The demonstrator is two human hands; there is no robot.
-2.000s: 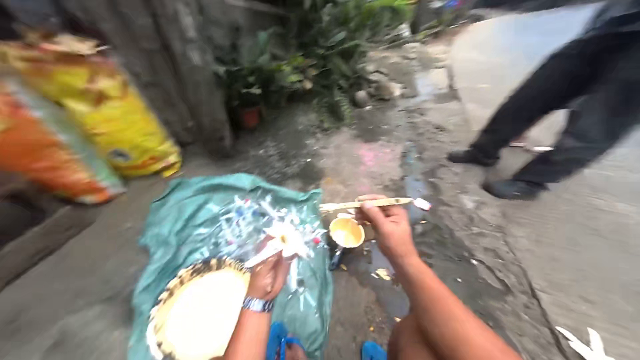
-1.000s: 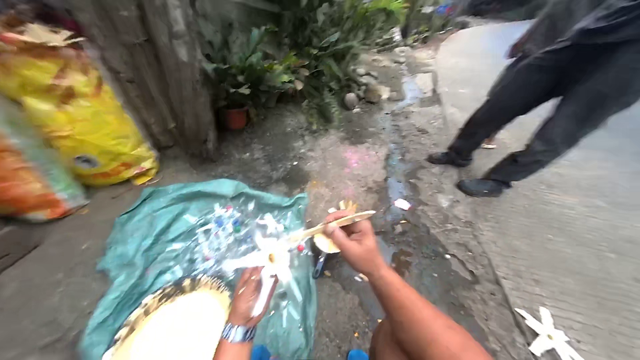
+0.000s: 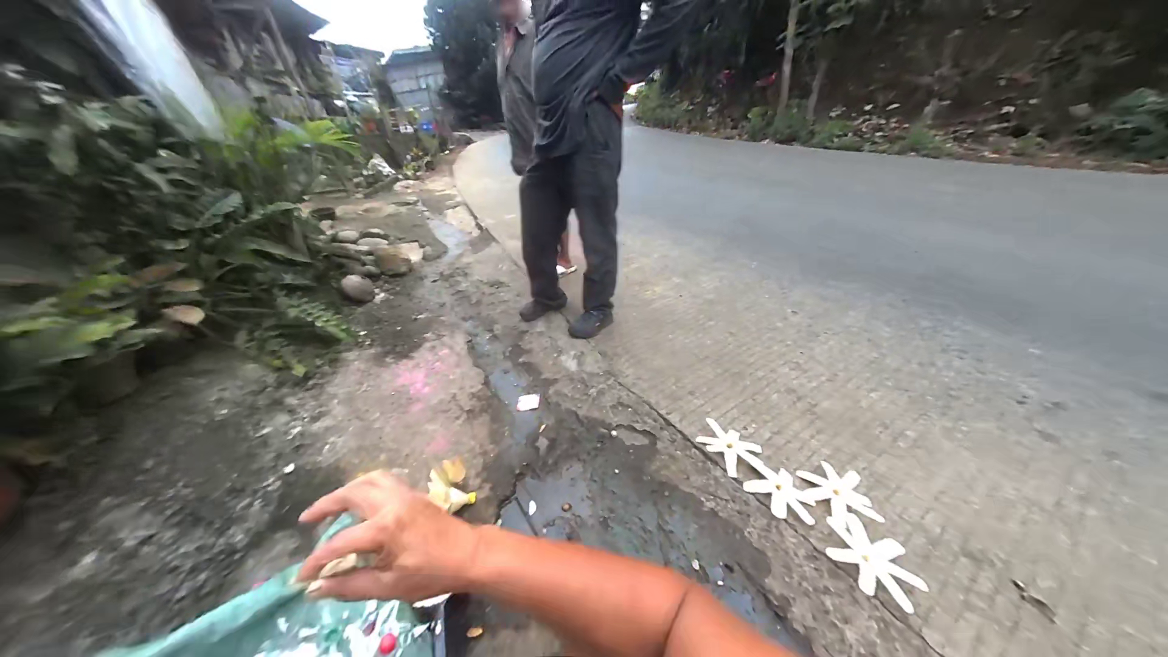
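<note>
My right hand (image 3: 397, 538) is above the edge of the green cloth (image 3: 242, 620) at the lower left, palm down with fingers curled and spread. A small pale thing (image 3: 339, 565) shows between its fingers and thumb; whether it is gripped is unclear. White clear scraps and a red bead-like piece (image 3: 388, 643) lie on the cloth. Just beyond the hand, a crumpled yellowish wrapper-like thing (image 3: 449, 493) is on the ground. Several white flower shapes with narrow petals (image 3: 874, 555) lie along the concrete road edge at the right. My left hand is out of view.
A person in dark clothes (image 3: 570, 182) stands at the road edge, with another person partly hidden behind. A wet gutter (image 3: 511, 379) runs along the concrete road (image 3: 776, 301). Leafy plants (image 3: 210, 228) and rounded stones (image 3: 358, 288) are at the left.
The view has swung up and right. My left hand and the white flower shape it held have left view, as has the basket. The light stick seen in my right hand is no longer plainly visible.
</note>
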